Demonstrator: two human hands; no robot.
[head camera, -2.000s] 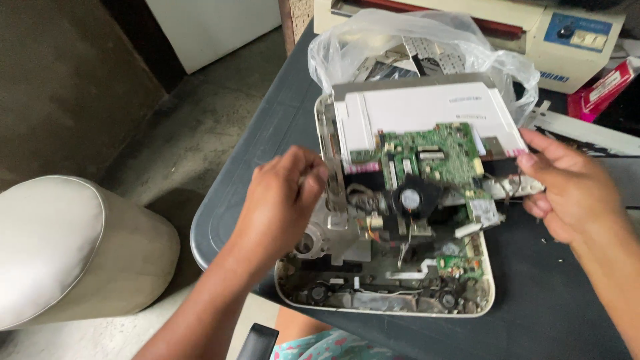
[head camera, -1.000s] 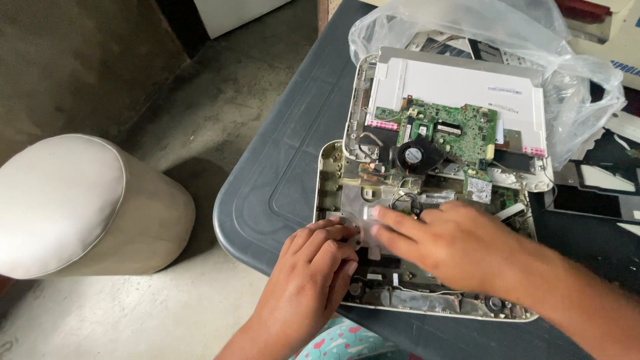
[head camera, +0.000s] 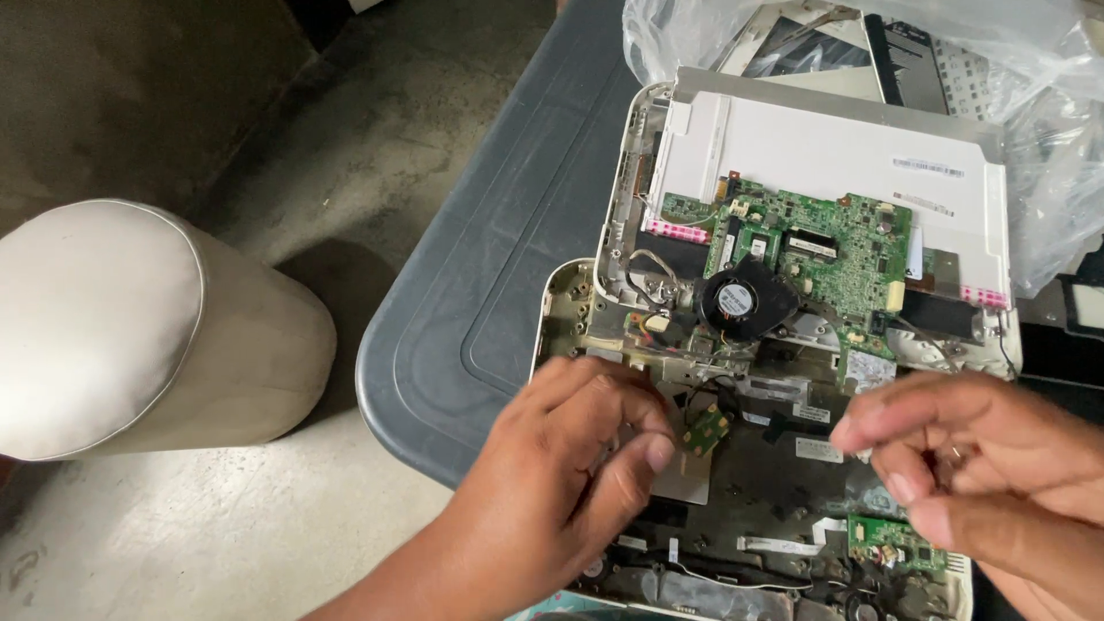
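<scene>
An opened laptop base shell (head camera: 776, 492) lies at the table's near edge, with a small green circuit board (head camera: 897, 543) at its right. Overlapping its far side is the screen lid with a white-backed LCD panel (head camera: 802, 138). A green motherboard (head camera: 845, 250) and a black cooling fan (head camera: 736, 299) rest on the panel's lower part. My left hand (head camera: 578, 466) is curled over the base's left side, beside a small green board (head camera: 705, 429) with black wires; whether it grips anything is hidden. My right hand (head camera: 975, 466) hovers over the base's right side, fingers bent, its grip unclear.
A clear plastic bag (head camera: 1044, 103) with laptop parts lies behind the panel. The grey table's (head camera: 483, 302) rounded corner is left of the shells. A cream round stool (head camera: 250, 345) stands on the concrete floor at left. More parts lie at the right edge.
Two seconds ago my right hand was at the right edge of the lid assembly. One second ago both hands were close together over the base; now they are apart.
</scene>
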